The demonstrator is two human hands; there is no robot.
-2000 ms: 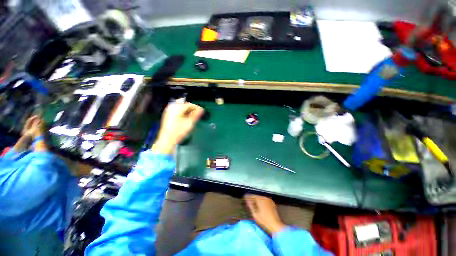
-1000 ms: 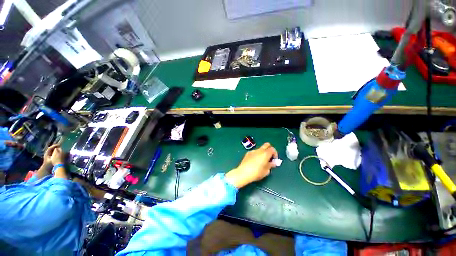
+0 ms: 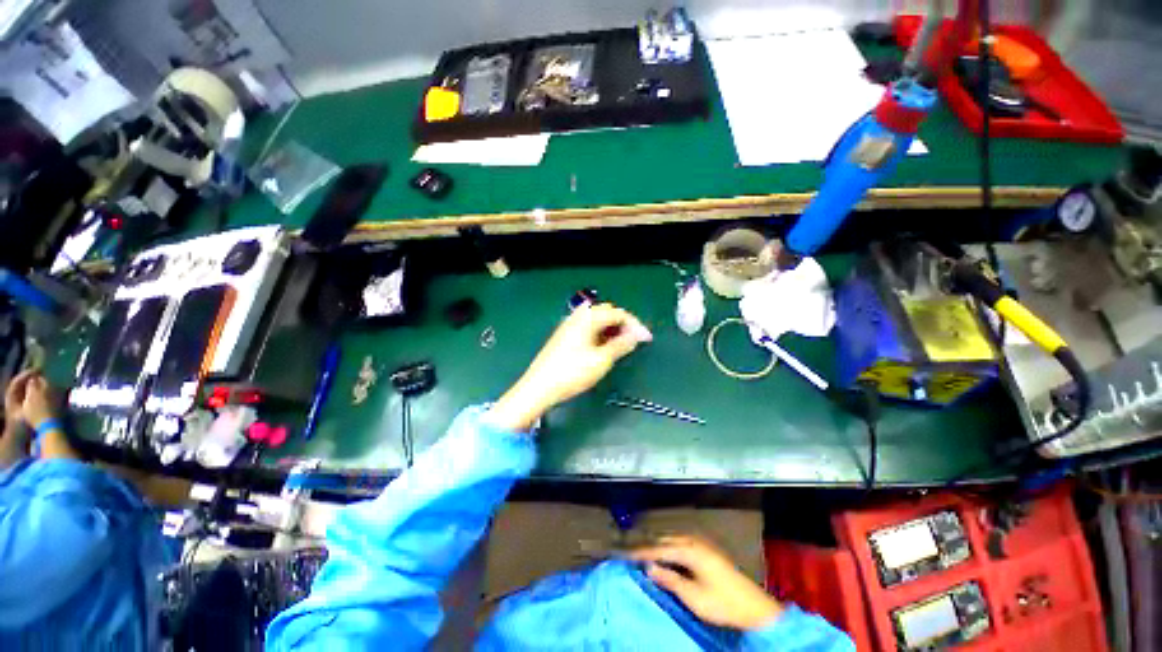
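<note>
My left hand [image 3: 580, 357] is over the middle of the green mat, fingertips together at a small white square [image 3: 641, 333]; whether they grip it cannot be told. A small dark case [image 3: 582, 299] is just behind the fingers, partly hidden by them. Thin metal tweezers [image 3: 656, 409] lie on the mat to the right of my left wrist. My right hand [image 3: 701, 573] is low over my lap, its fingers apart, with nothing seen in it.
A tape roll [image 3: 739, 262], clear bottle [image 3: 691, 307], yellow ring [image 3: 742, 349] and white stick [image 3: 793, 361] are to the right. A blue-yellow box [image 3: 911, 334] and soldering iron [image 3: 1026, 326] are beyond. The red parts tray [image 3: 835, 576] is at lower right. Another worker's hand [image 3: 28, 397] is far left.
My left hand has moved from the left side to the mid-bench, by the white square. My right hand, out of view one second ago, shows again over my lap. The view has shifted.
</note>
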